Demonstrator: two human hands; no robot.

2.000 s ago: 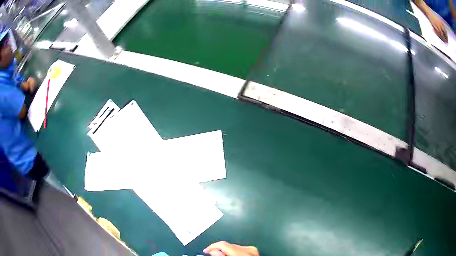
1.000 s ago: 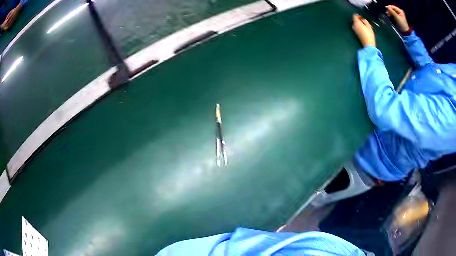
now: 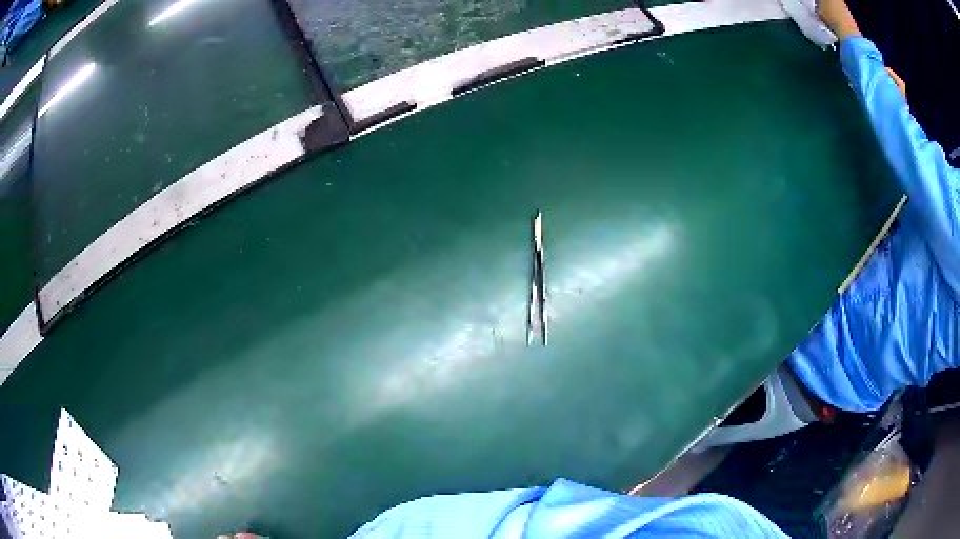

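Observation:
Tweezers [image 3: 539,279] lie alone on the dark green bench mat [image 3: 421,242], closed end away from me and two points towards me. White sheets with rows of small marks [image 3: 84,474] lie crossed at the lower left, cut off by the frame. My blue right sleeve crosses the bottom edge. A sliver of skin, apparently my right hand [image 3: 242,535], shows at the bottom edge left of the sleeve; its fingers and anything in them are hidden. My left hand is out of the picture.
A person in a blue smock [image 3: 895,263] sits at the right, arm reaching over the bench to a white item [image 3: 808,21]. A white rail [image 3: 200,184] and glassy conveyor panels [image 3: 179,116] run along the far side. A bag with yellow contents [image 3: 879,484] is at the lower right.
The view has turned right from the sheets to the tweezers, then slightly back left. The neighbour's hands have moved towards the frame's top right edge. My hand has mostly left the view.

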